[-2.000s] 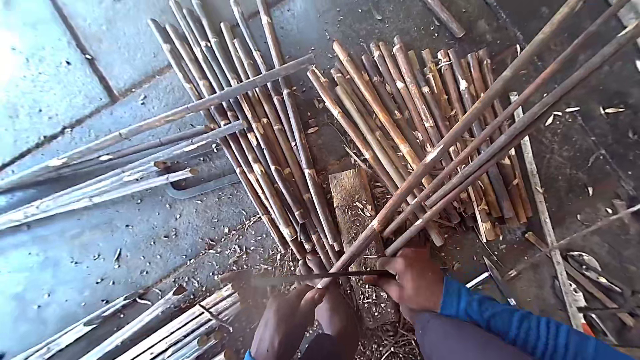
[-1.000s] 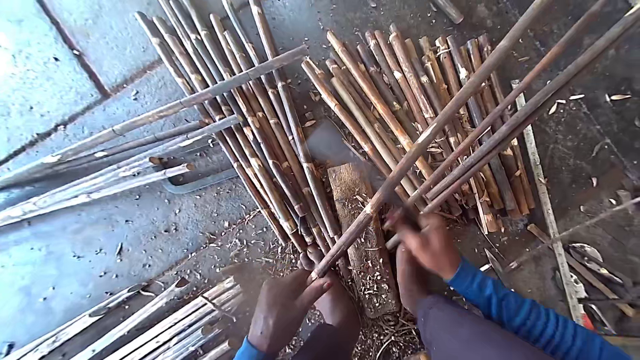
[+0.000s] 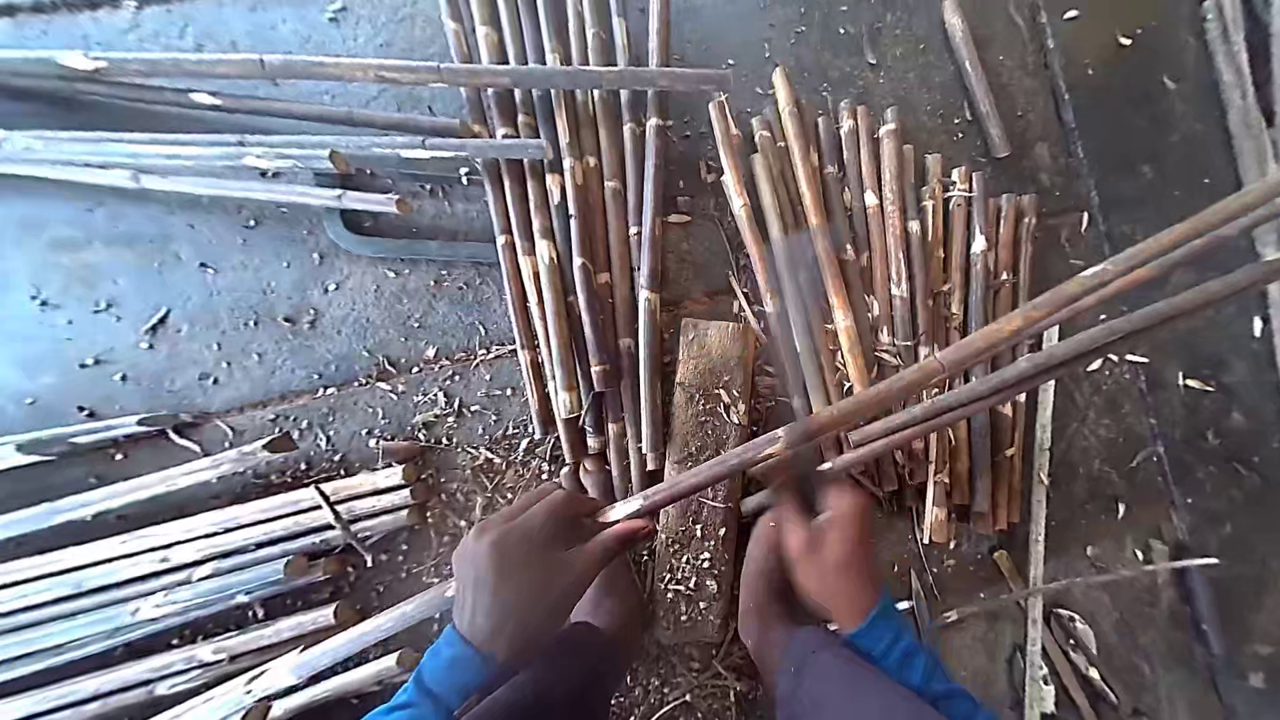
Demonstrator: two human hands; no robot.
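My left hand (image 3: pixel 525 565) grips the near end of a long brown pole (image 3: pixel 900 385), which runs up to the right over other long poles. My right hand (image 3: pixel 825 550), blurred, is closed on the dark handle of a long blade (image 3: pixel 785 320); the blade is motion-blurred, points away from me and lies beside the pole in the view. Below the pole's near part is a narrow wooden board (image 3: pixel 708 400) strewn with shavings, between my bare feet.
Long canes (image 3: pixel 600 240) lie beyond the board, with short cut sticks (image 3: pixel 890 250) to their right. Pale poles (image 3: pixel 200 560) fill the lower left; more poles (image 3: pixel 300 72) cross at upper left. A thin straight strip (image 3: pixel 1040 500) lies at right.
The blade lay across the pole near my left hand two seconds ago; now it points away from me. My left hand stays on the pole's near end. The view has turned.
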